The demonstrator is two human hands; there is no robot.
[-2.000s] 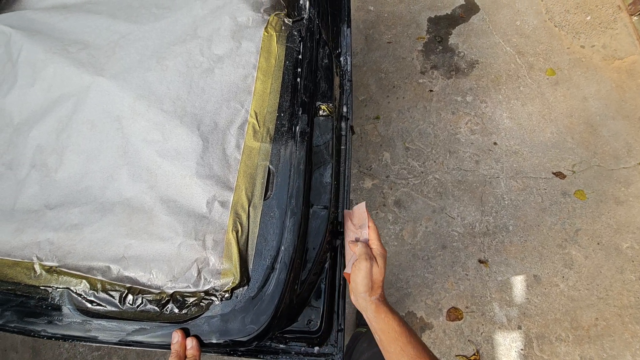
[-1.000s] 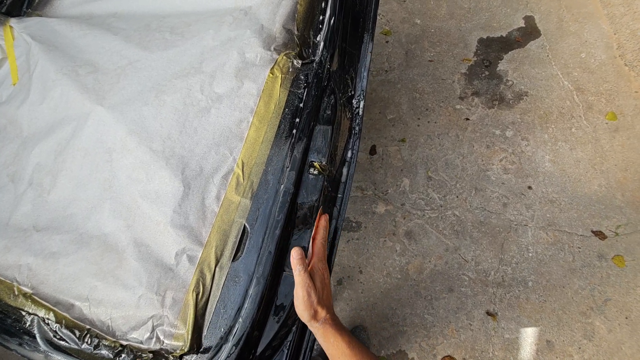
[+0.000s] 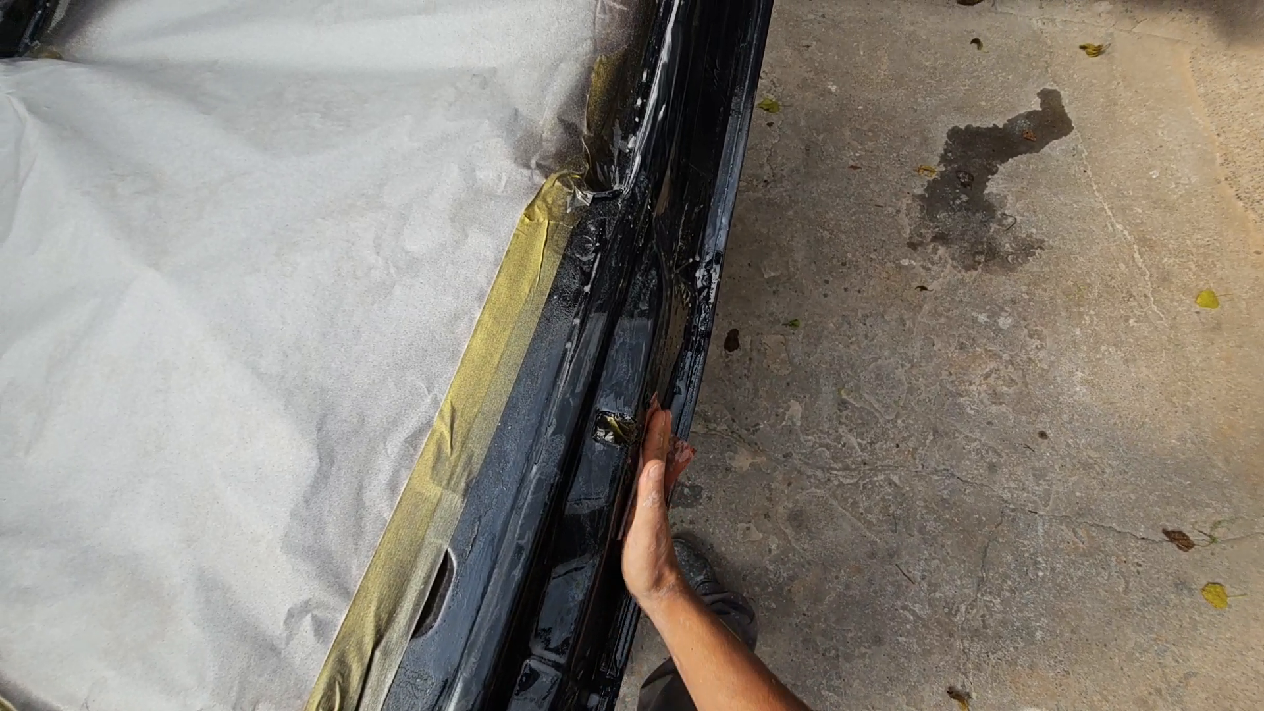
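My right hand (image 3: 651,523) lies against the wet black painted metal edge (image 3: 703,296) of what looks like a vehicle body opening. Its fingers point up along the edge, pressing a thin reddish sheet (image 3: 679,460), probably sandpaper, that shows beside the fingers. Just left of the fingertips is a small rectangular hole (image 3: 617,429) with yellowish tape in it. Yellow masking tape (image 3: 474,415) runs along the black frame and holds down a large whitish masking sheet (image 3: 217,355). My left hand is out of view.
Stained concrete ground (image 3: 889,553) with scattered leaves and a dark wet patch (image 3: 973,188) extends on the right. A shoe (image 3: 694,565) and a dark trouser leg (image 3: 736,614) show below the metal edge, beside my forearm. An oval slot (image 3: 434,592) pierces the black frame.
My right hand has moved up along the black edge, to beside the rectangular hole. The fingers of my left hand, at the bottom edge two seconds ago, have left the view. The view has shifted.
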